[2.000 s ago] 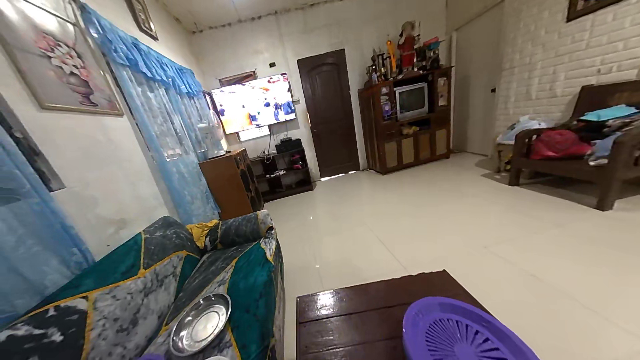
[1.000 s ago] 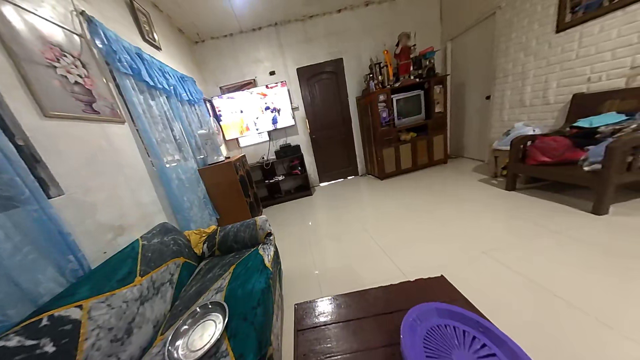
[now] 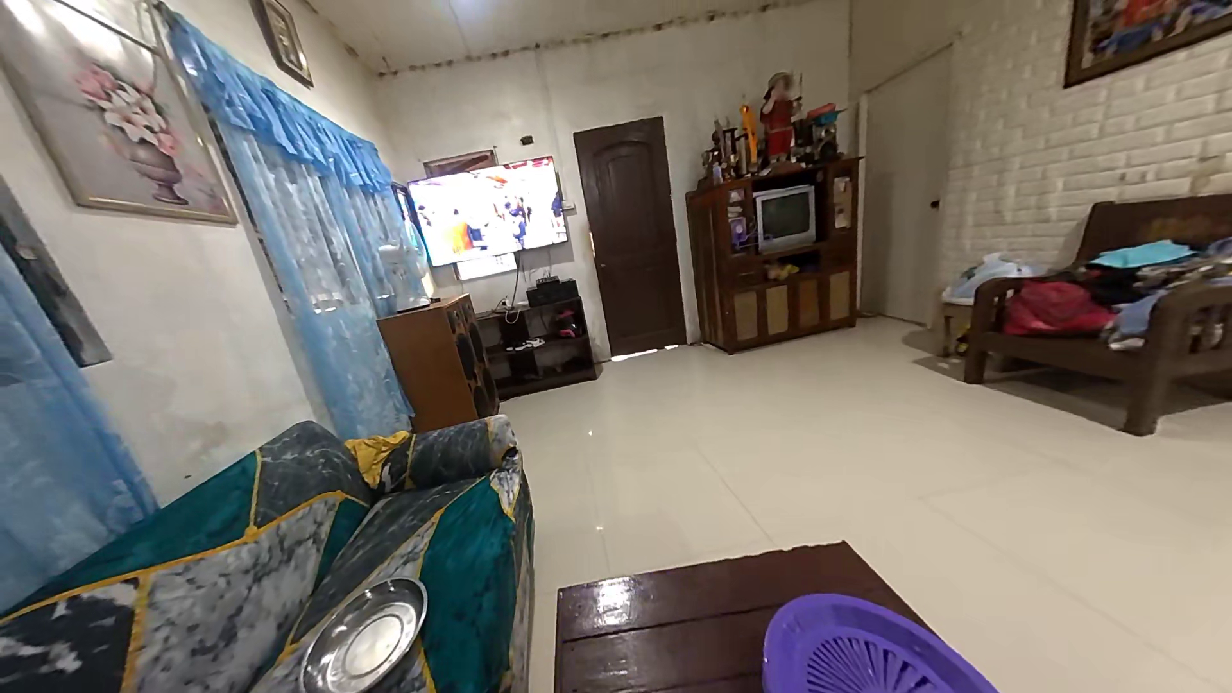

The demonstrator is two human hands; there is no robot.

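Neither my left hand nor my right hand shows in the head view. A shiny metal bowl (image 3: 366, 640) rests on the seat of the sofa (image 3: 472, 558), which has a green, grey and black marbled cover with yellow lines. At the bottom right, a purple slotted plastic basket (image 3: 861, 650) sits on a dark brown wooden table (image 3: 664, 616); its lower part is cut off by the frame's edge.
Tiled floor (image 3: 770, 433) stretches from the table to a dark door (image 3: 632, 236). A wooden speaker (image 3: 428, 361) and low shelf (image 3: 547, 380) stand beyond the sofa. A wooden cabinet (image 3: 712, 279) is at the back; a wooden bench (image 3: 1088, 351) on the right holds clothes.
A small purple patch at the bottom edge beside the metal bowl, seen two seconds ago, is out of view. The bowl and basket keep their places on the sofa and table.
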